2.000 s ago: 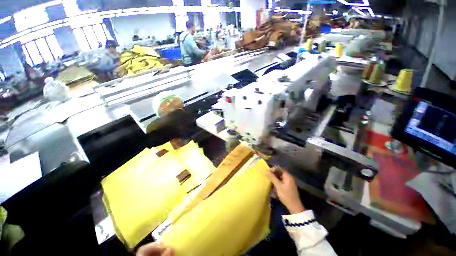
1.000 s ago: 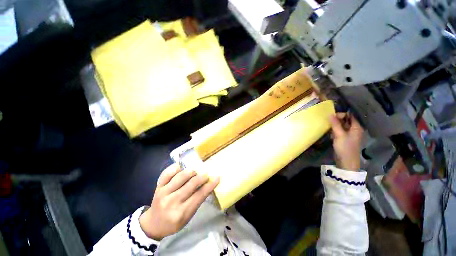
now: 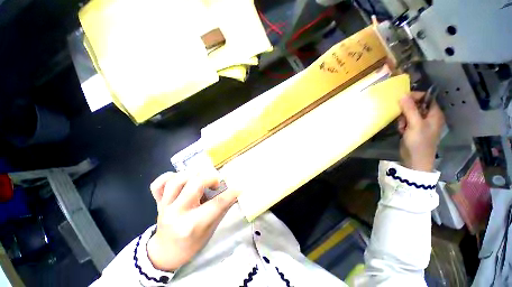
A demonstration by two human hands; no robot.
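The yellow workpiece (image 3: 314, 151) lies along the machine arm (image 3: 190, 157), whose white end shows at the lower left. The orange-yellow clamp plate (image 3: 292, 98), with handwriting and a dark slot, lies along the workpiece's upper side. My left hand (image 3: 188, 210) is at the near end, thumb and fingers closed on the workpiece's edge corner. My right hand (image 3: 420, 126) pinches the workpiece's far right corner near the machine head. A small dark metal tool (image 3: 429, 98), perhaps thread snips, shows in the right hand.
A stack of yellow pieces (image 3: 163, 61) with a brown patch lies at the upper left. The machine head (image 3: 469, 31) is at the upper right. A grey metal frame (image 3: 76, 210) stands at the lower left. A red ribbed pad (image 3: 474, 188) is at the right.
The view has moved closer and tilted down. The workpiece lies straighter along the arm, and my left hand has its fingers more bent at the near end. My right hand keeps its corner.
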